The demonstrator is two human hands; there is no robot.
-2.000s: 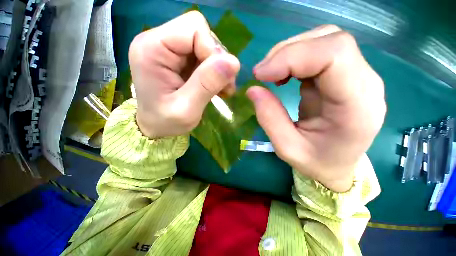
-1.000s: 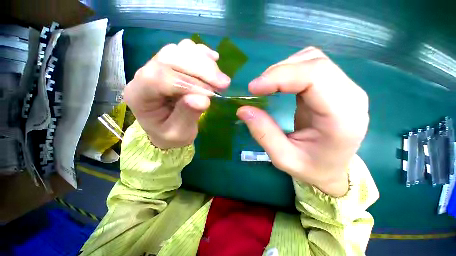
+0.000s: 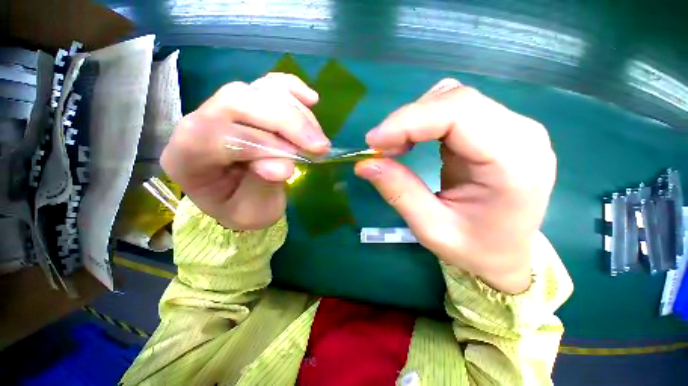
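Note:
My left hand [image 3: 238,151] and my right hand [image 3: 475,177] are bare and raised over the bench, facing each other. Between their fingertips is a thin, narrow strip [image 3: 339,157], seen edge-on, with an amber tint at its right end. My left fingers hold its left part, where a pale streak runs along them. My right thumb and index finger pinch its right end. Whether it is film or a metal part, I cannot tell. A narrow silver-grey metal part [image 3: 387,235] lies on the bench below, its right end hidden by my right thumb.
Amber film sheets [image 3: 338,98] lie on the green bench [image 3: 596,143] behind my hands. Grouped metal parts [image 3: 641,230] lie at right, beside a blue tray [image 3: 681,298]. A cardboard box [image 3: 19,309] with packing sheets [image 3: 121,151] stands at left. Pale strips [image 3: 161,194] lie by yellow film.
Two seconds ago my right fingers were apart and empty; now they pinch the strip's right end. Since one second ago, my right thumb and index finger have closed together on it.

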